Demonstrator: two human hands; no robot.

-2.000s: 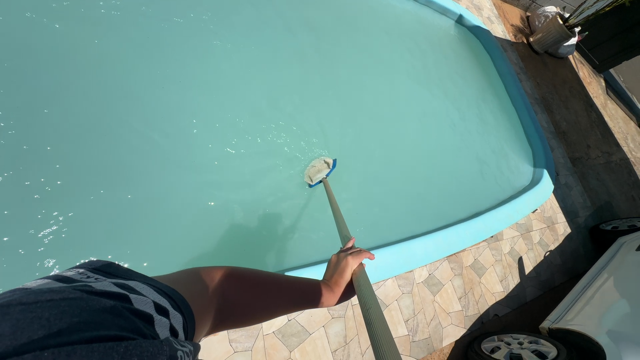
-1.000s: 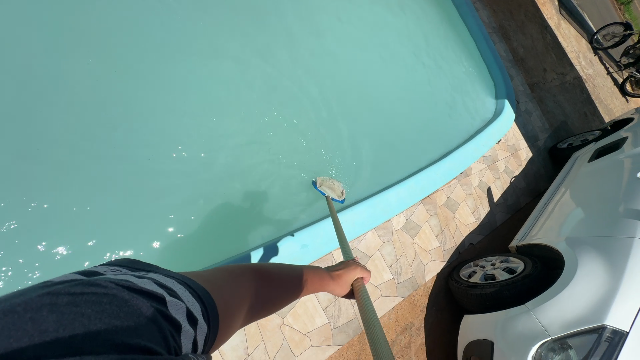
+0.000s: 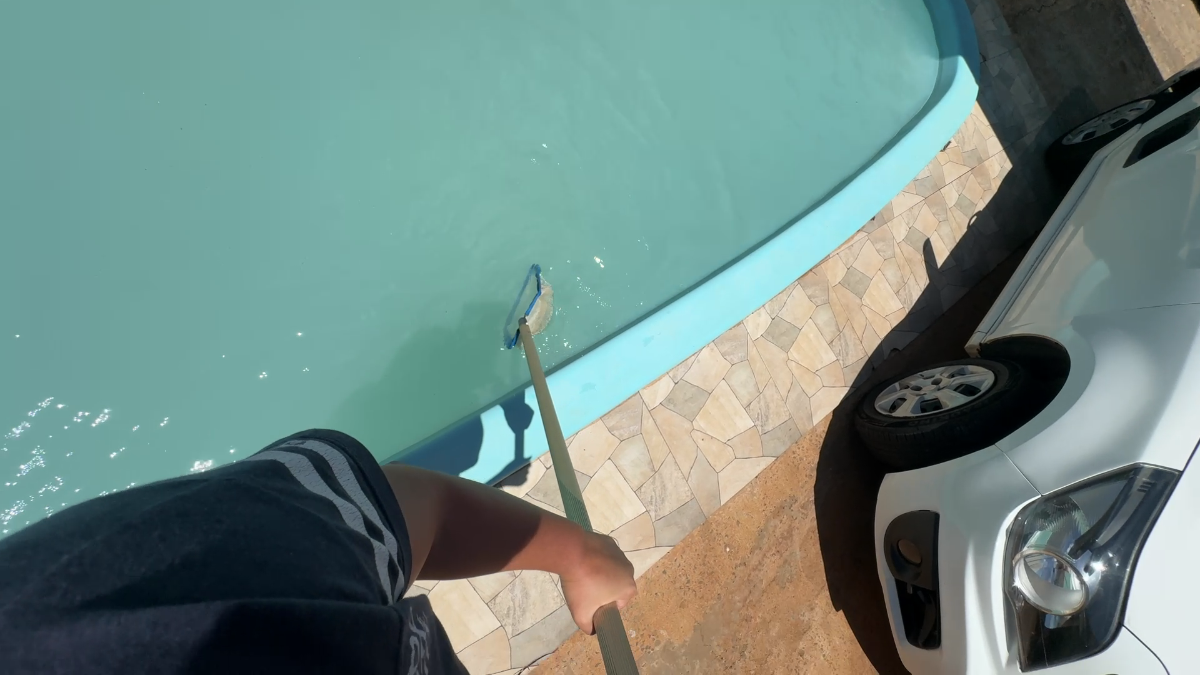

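My left hand (image 3: 598, 577) is closed around a long ribbed pole (image 3: 555, 431), low in the view. The pole runs up from the bottom edge, across the pale blue rim of the pool (image 3: 647, 349), to a pool skimmer net (image 3: 536, 305) with a blue frame. The net is tilted, at the surface of the greenish water (image 3: 375, 206), a short way out from the rim; how deep it dips cannot be told. My right hand is out of view, and so is the lower end of the pole.
Irregular stone paving (image 3: 722, 398) borders the pool, with a reddish-brown ground strip (image 3: 741, 553) beside it. A white car (image 3: 1106, 375) stands along the right, its front wheel (image 3: 937, 394) and headlight facing the paving. Shadows fall on the rim and water.
The net has turned from showing its pale mesh broadly to a narrow, tilted side view. My left hand stays on the pole. The view has shifted, showing more of the car than two seconds ago.
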